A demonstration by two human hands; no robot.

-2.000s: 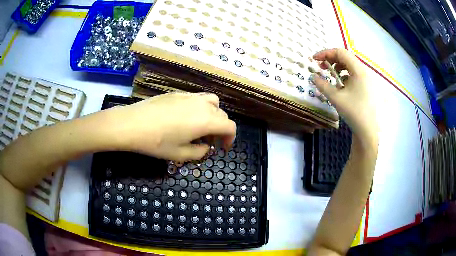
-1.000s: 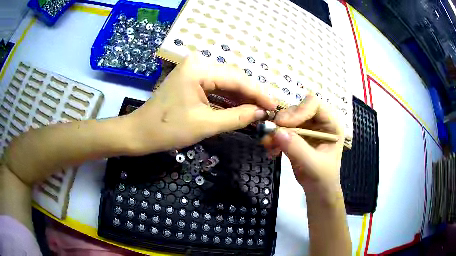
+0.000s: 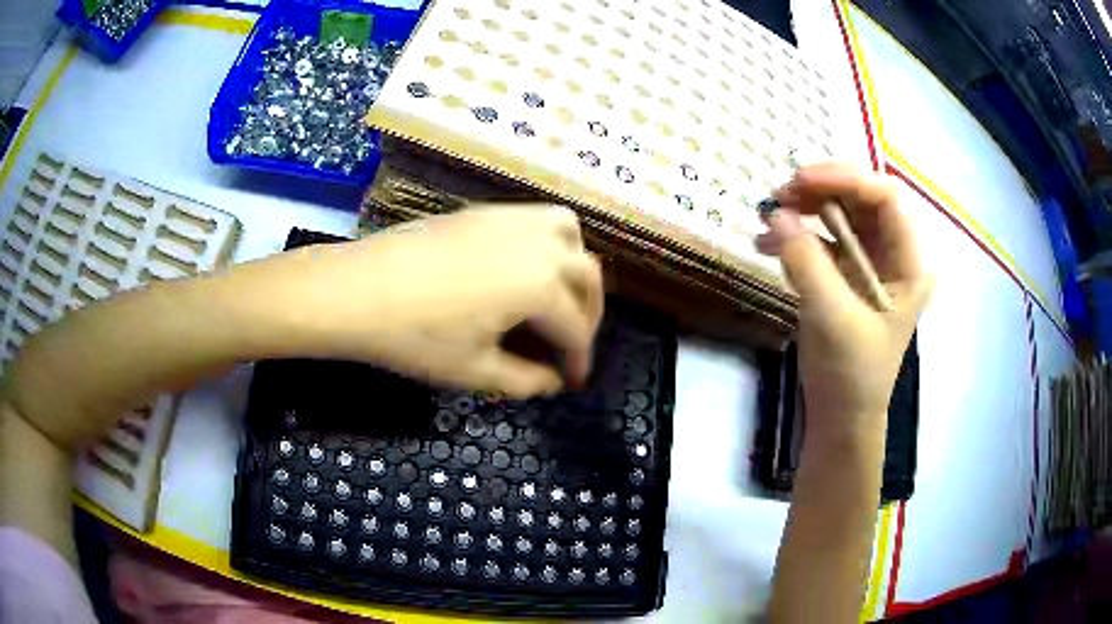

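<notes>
My right hand (image 3: 854,250) holds a pale wooden stick (image 3: 857,256) over the right end of the pale hole board (image 3: 585,73). A small dark ring (image 3: 768,207) shows at its fingertips. Several dark rings sit in spots along the board's near part. My left hand (image 3: 524,305) is over the upper middle of the black tray (image 3: 665,488), fingers bent down. Its fingertips are partly hidden, so I cannot tell if it holds a part. Silver pieces fill the tray's lower pockets, and a few loose ones lie beneath the left hand.
A blue bin (image 3: 226,122) of silver pieces stands upper left, with a smaller blue bin (image 3: 104,43) beyond it. A slotted board (image 3: 183,274) lies at left. Brown-edged boards are stacked under the hole board. Another black tray (image 3: 900,427) is behind my right forearm. Stacked boards (image 3: 1079,451) stand far right.
My hands were together above the tray one second ago. Now my right hand has moved right to the hole board with the stick, and my left hand has lowered over the black tray.
</notes>
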